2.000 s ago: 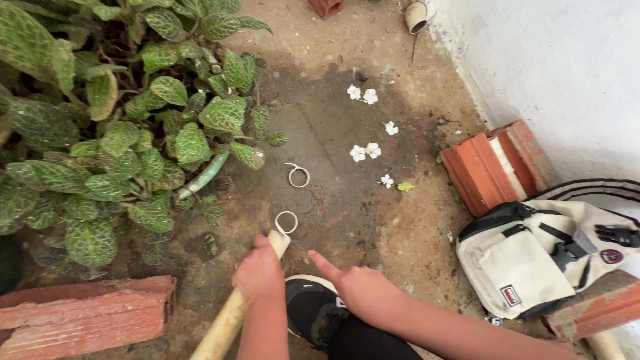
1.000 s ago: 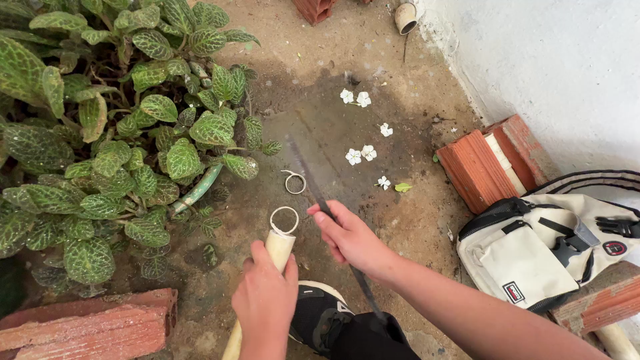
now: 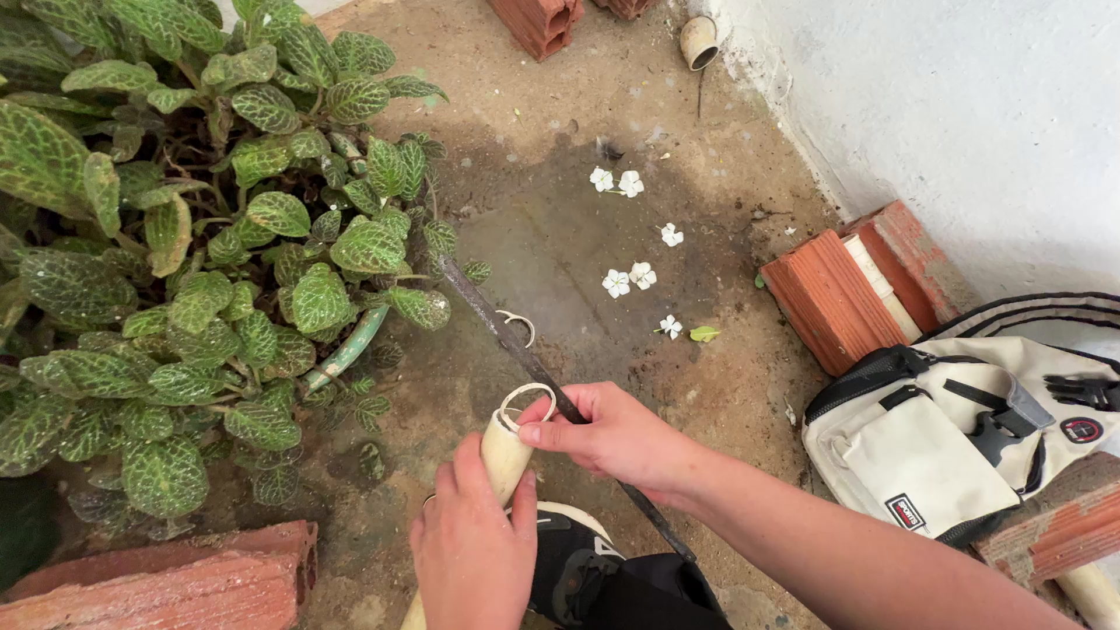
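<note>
My left hand (image 3: 477,534) grips a cream plastic pipe (image 3: 506,459) near its upper end. A thin ring (image 3: 528,387) of the same cream colour stands at the pipe's mouth, and the thumb and a finger of my right hand (image 3: 604,437) touch it. That same hand also holds a long, thin dark metal bar (image 3: 490,319), which slants from the plant's edge down past my wrist. Partly hidden behind the bar, another cream ring (image 3: 522,320) lies on the wet floor. Whether the upper ring is fully cut from the pipe, I cannot tell.
A leafy potted plant (image 3: 201,306) fills the left. Hollow clay bricks (image 3: 836,302) lean by the white wall, above a cream backpack (image 3: 927,455). Another brick (image 3: 175,582) lies lower left. White flowers (image 3: 641,276) dot the floor; a short pipe piece (image 3: 699,42) lies at the top.
Two seconds ago my right hand pointed near the pipe and no bar showed in it; a second ago it held the dark bar upright. Now its fingers have moved left onto the ring.
</note>
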